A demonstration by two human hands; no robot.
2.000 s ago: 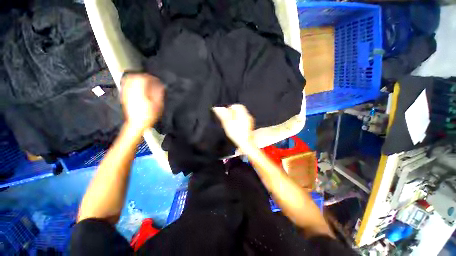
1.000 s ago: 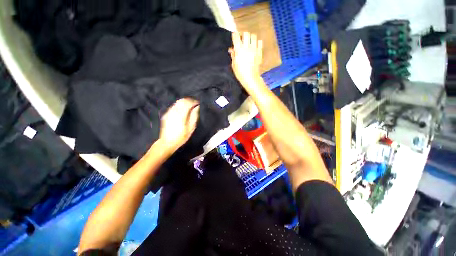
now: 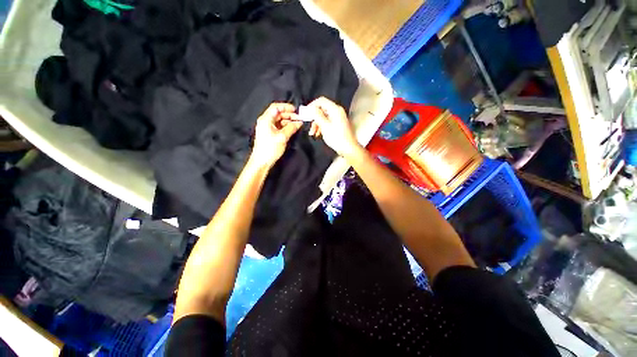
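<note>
A black garment bundle (image 3: 209,90) lies in the off-white tub (image 3: 77,164) and hangs over its near rim. A small white label (image 3: 305,114) is pinched between the fingertips of both my hands, above the black cloth. My left hand (image 3: 274,132) holds it from the left and my right hand (image 3: 332,127) from the right. Whether the label is fixed to the cloth is hidden by my fingers. A green tie (image 3: 108,6) shows on dark cloth at the top left.
A red stool (image 3: 398,150) with a brown pad stands right of the tub, beside a blue crate (image 3: 513,209). Another blue crate (image 3: 412,35) is at the top. A dark garment stack (image 3: 77,237) lies at left. A cluttered table with a yellow-brown edge (image 3: 573,125) is at right.
My right hand has left the tub rim and moved onto the bundle beside my left hand. Both hands have come together at the white label. The view has shifted, showing more of the red stool.
</note>
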